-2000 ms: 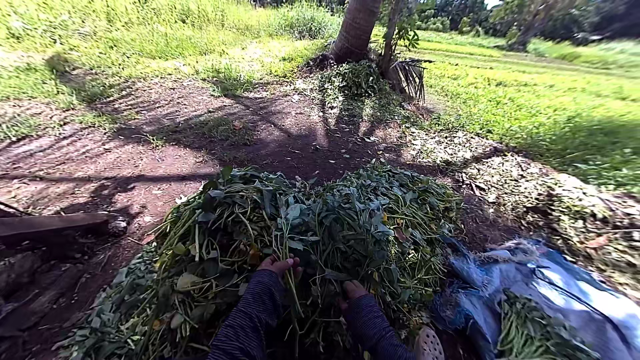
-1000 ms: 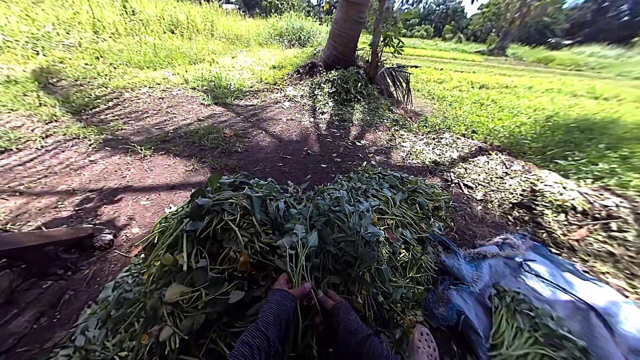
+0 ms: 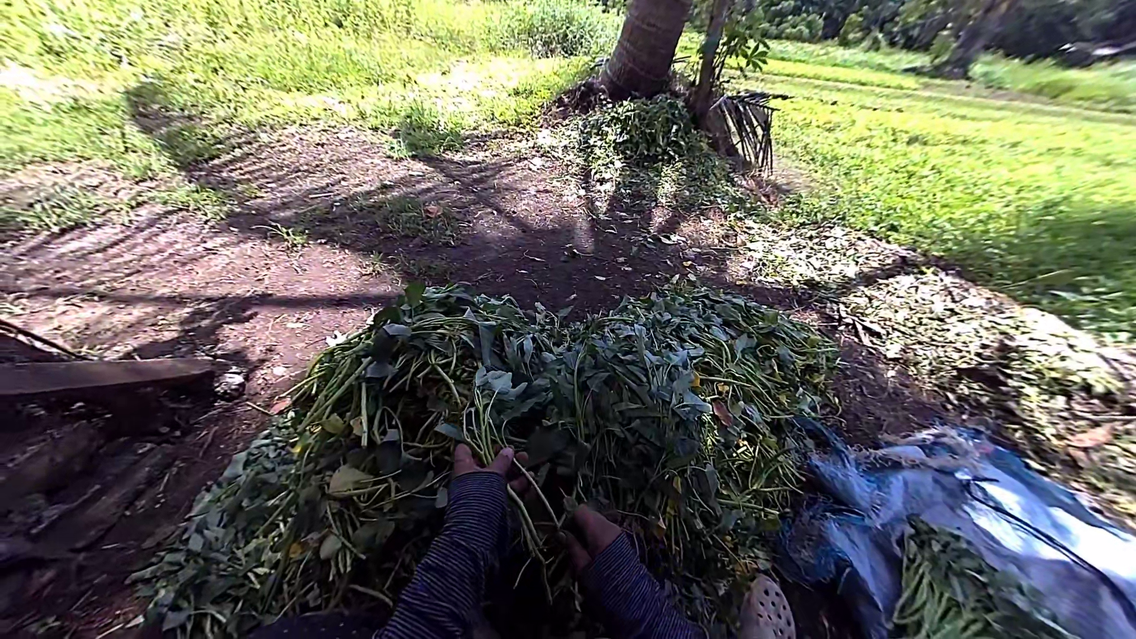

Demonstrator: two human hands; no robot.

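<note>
A large heap of leafy green stems, with some yellowed leaves, lies on the ground before me. My left hand is closed around a small bunch of cut stems, whose leaves point away from me and whose bare ends hang toward me. Lower and to the right, my right hand is near the ends of those stems, its fingers bent and partly in shadow; whether it grips a stem is unclear. Both forearms wear striped dark sleeves.
A blue and white woven plastic sack lies at the right, with more green stems on it. A perforated clog shows at the bottom. A wooden board lies at the left, and a tree trunk rises beyond the bare soil.
Since one second ago my hands have moved apart, the right one now lower and to the right of the left. The bunch has stayed in my left hand.
</note>
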